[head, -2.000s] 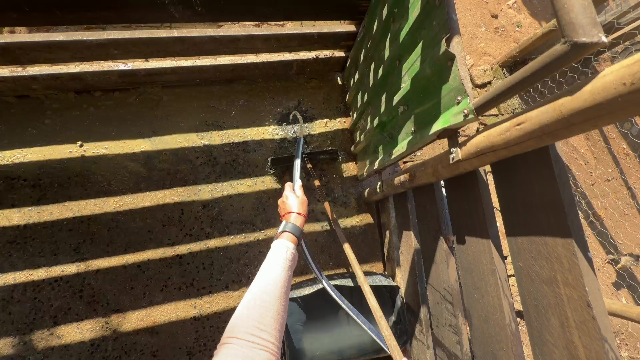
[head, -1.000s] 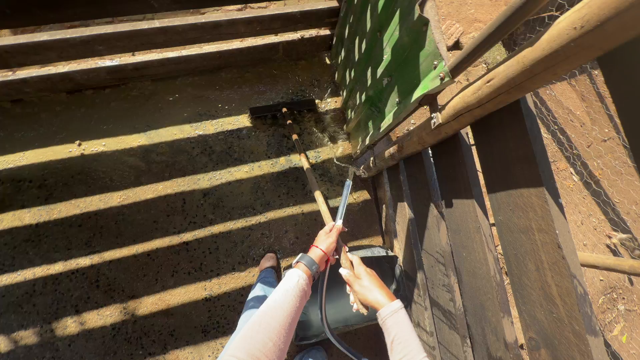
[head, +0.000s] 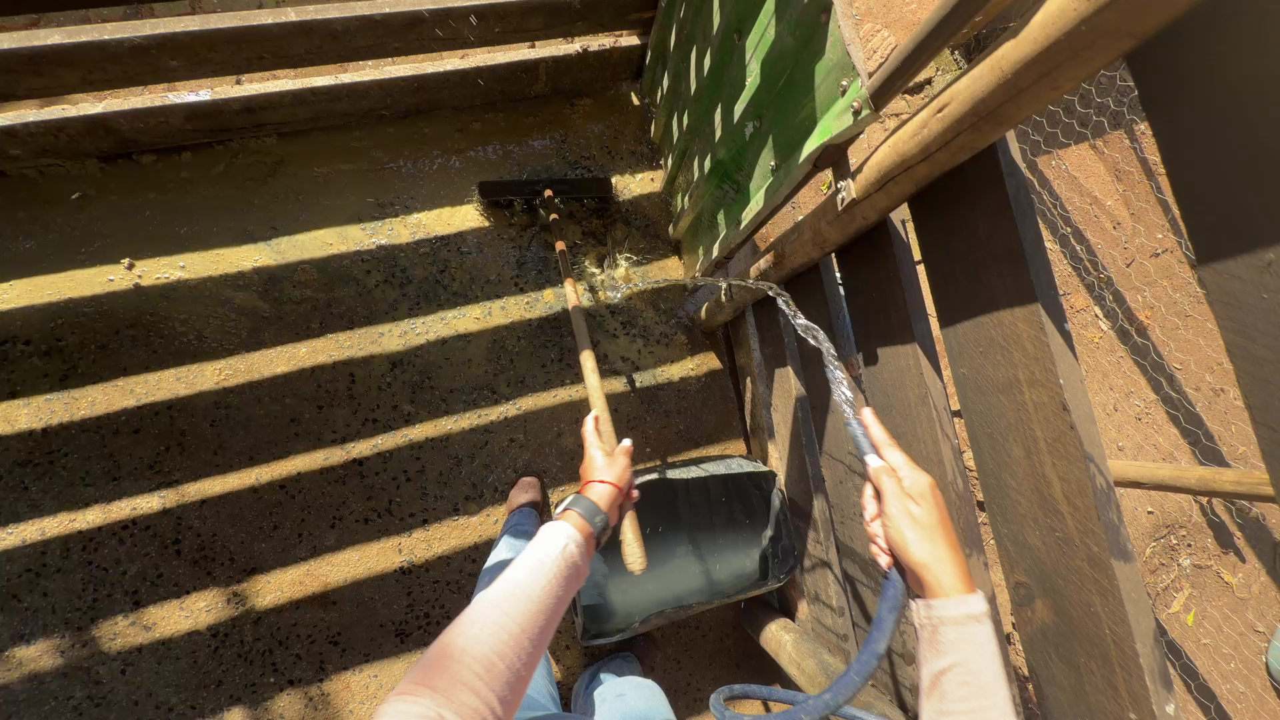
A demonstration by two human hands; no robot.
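Observation:
My left hand (head: 606, 464) grips the lower part of a long wooden handle (head: 583, 340). At its far end a dark broom or scrubbing head (head: 545, 190) rests on the wet, dirty floor (head: 330, 375). In my right hand (head: 908, 500) is a blue garden hose (head: 880, 630), its end pointing up and forward. A stream of water (head: 815, 335) arcs left from the hose end and splashes on the floor beside the handle. Dark droppings or bits are scattered over the floor.
A dark water-filled trough or basin (head: 690, 540) stands by my feet. To the right run wooden slats (head: 1040, 390), a pole rail (head: 950, 130) and wire mesh (head: 1120, 260). A green corrugated metal panel (head: 750, 120) stands ahead. Wooden planks (head: 330, 95) cross the far side.
Two seconds ago one hand held the hose, with the broom's handle beside it. My hands were together one second ago; now they are apart, the left with the handle, the right with the hose.

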